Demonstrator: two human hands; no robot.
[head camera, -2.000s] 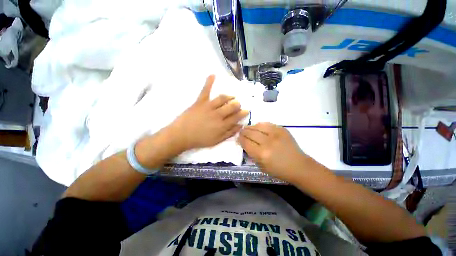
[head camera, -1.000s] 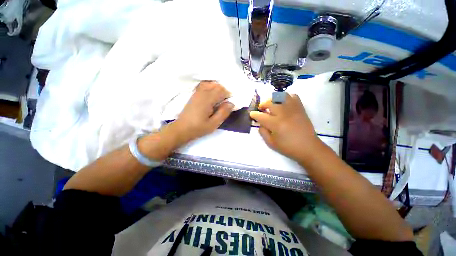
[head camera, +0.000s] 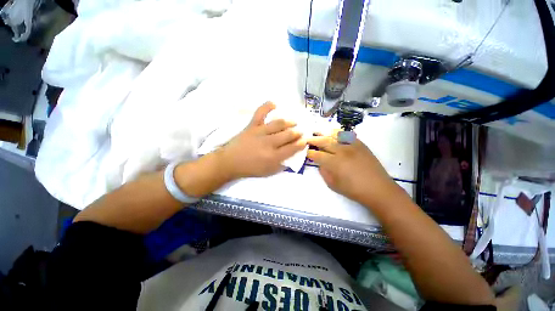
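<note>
A large white padding panel lies bunched left of the needle, with its corner below my hands' fingertips. My left hand lies flat on this corner, fingers spread toward the needle area. My right hand is at the cloth's right edge, fingertips close to the presser foot; whether they pinch the cloth cannot be told. The dark panel is nearly all hidden, with only a small dark bit at the white corner. The sewing machine head stands over the work.
A smartphone with a lit screen lies right of my right hand, below a black curved arm. A ruled strip runs along the table's front edge. White strips hang at the right. Green cloth lies below the table.
The white corner now covers the brown panel that showed between my hands a second ago. My left hand has opened out flat and moved right. The view has shifted, so the machine head appears farther right.
</note>
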